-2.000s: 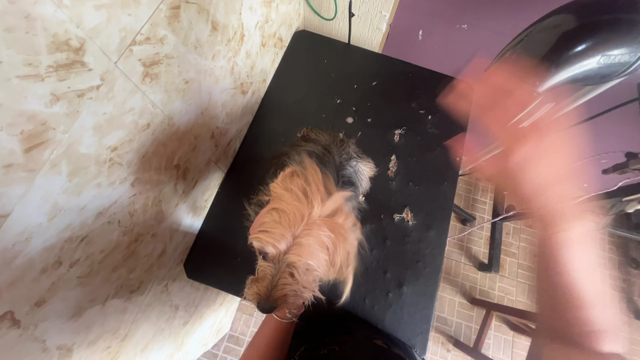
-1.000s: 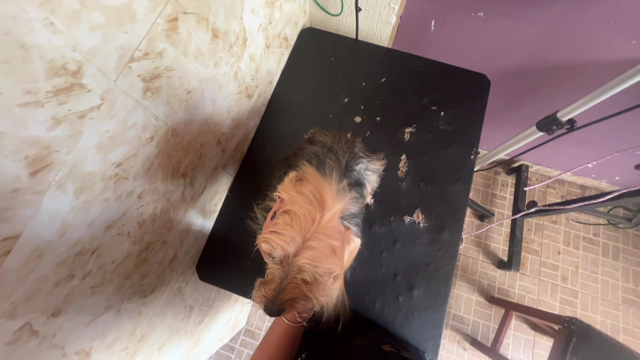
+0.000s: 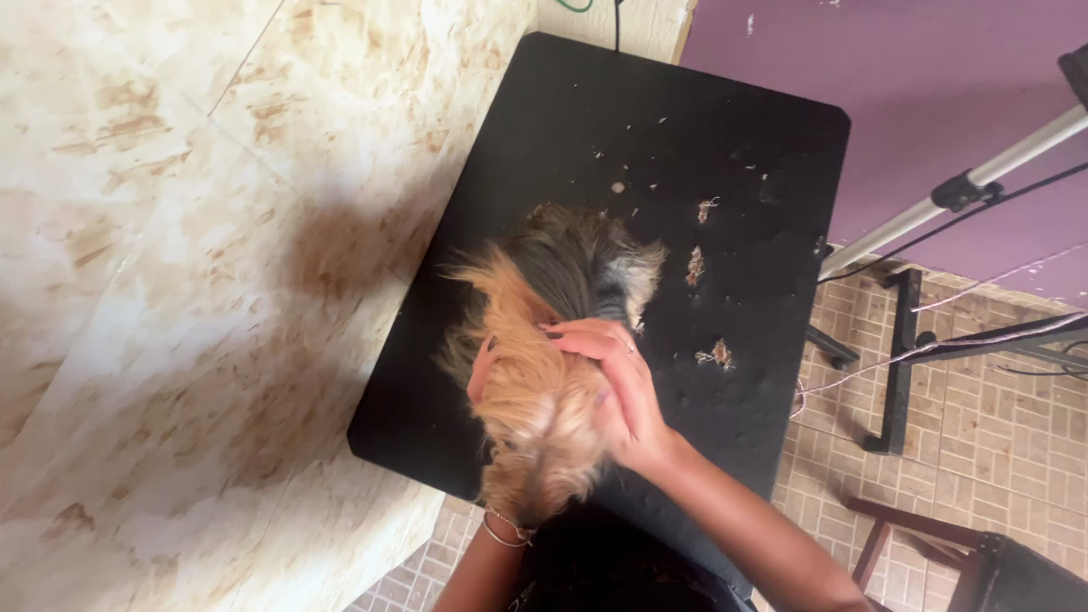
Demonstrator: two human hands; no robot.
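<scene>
A small long-haired dog (image 3: 544,408), tan on the head and dark grey on the back, is on a black padded table (image 3: 680,127), its head toward me. My right hand (image 3: 616,382) lies on the side of its head and neck, fingers bent over the tan hair; a ring shows on one finger. My left hand (image 3: 507,510) is mostly hidden beneath the dog's chin; the wrist with bracelets comes up from below. Whether its fingers close on the dog cannot be seen.
Worn patches (image 3: 695,266) and bits of hair mark the tabletop. A marble-patterned panel (image 3: 212,255) borders the left side. At right are a metal pole (image 3: 926,212) on a black stand (image 3: 897,365), a cord (image 3: 858,382) and a wooden-framed seat (image 3: 1020,569) on the tiled floor.
My right hand, blurred at the right beside a shiny dark object two seconds ago and out of view one second ago, is now on the dog's head. The shiny object is out of view.
</scene>
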